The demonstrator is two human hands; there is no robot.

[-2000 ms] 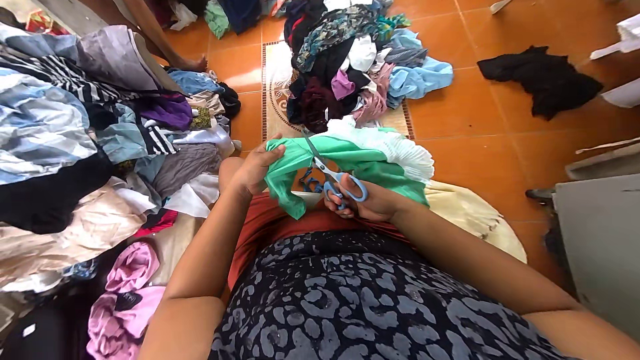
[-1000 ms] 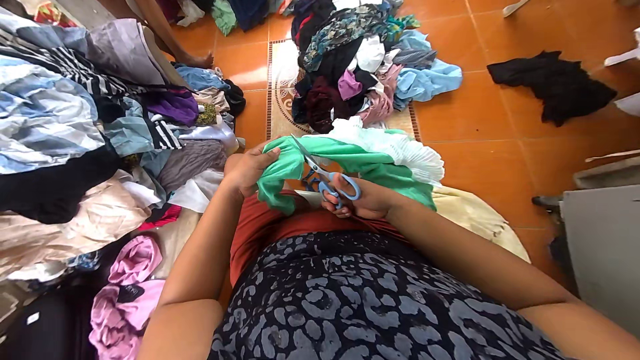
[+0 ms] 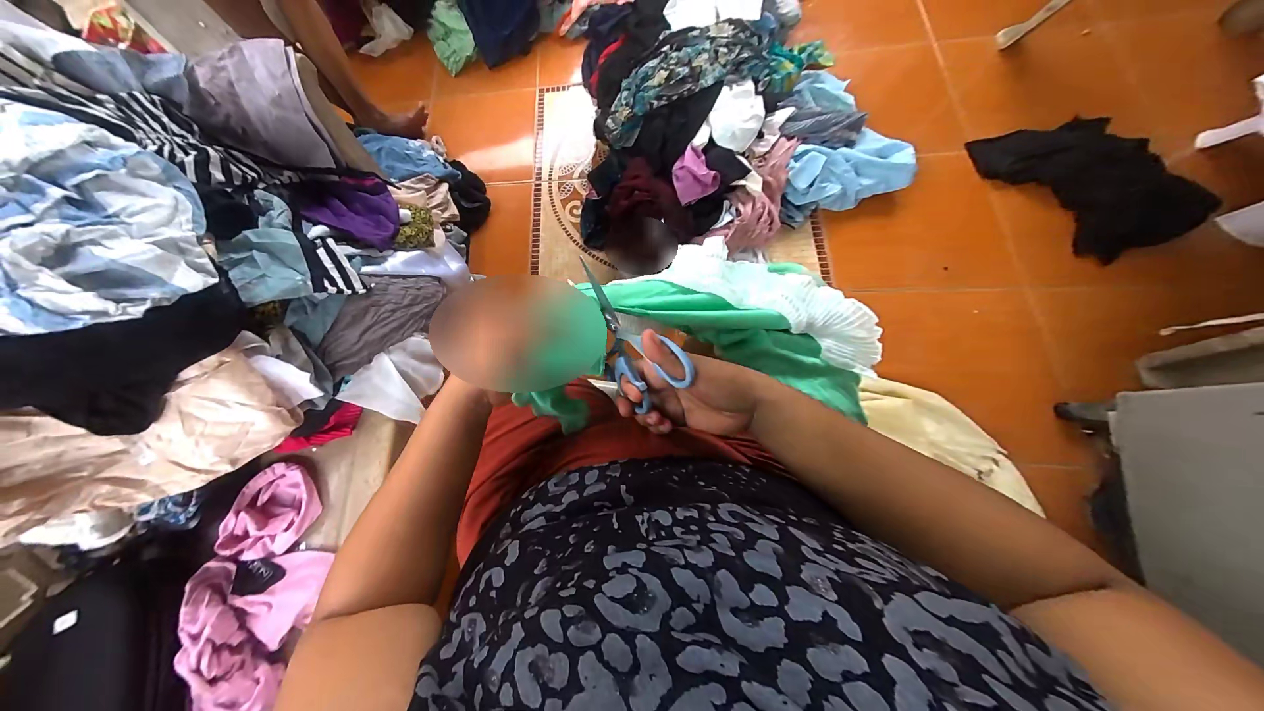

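Observation:
Scissors with light blue handles [image 3: 677, 363] are in my right hand [image 3: 696, 395], my fingers in the handle loops and the blades pointing up and left. The blades lie next to green fabric [image 3: 731, 321], which spreads over my lap and to the right. A blurred patch covers most of my left hand [image 3: 479, 341] and the green fabric beside it, so its fingers are hidden; the hand is at the left end of that fabric. White pleated fabric [image 3: 810, 311] lies along the green fabric's far side. Whether the blades touch the cloth is unclear.
A mixed clothes pile [image 3: 681, 128] lies ahead on the tiled floor. More clothes [image 3: 99, 217] are heaped at left, near another person's bare foot [image 3: 400, 122]. A black garment [image 3: 1096, 188] lies at right, above a grey panel [image 3: 1195, 484]. Cream fabric [image 3: 938, 434] is beside my right forearm.
In the earlier frames my left hand visibly pinches the green fabric; now a blur covers it. The scissors stay in my right hand, their blades now pointing more steeply upward.

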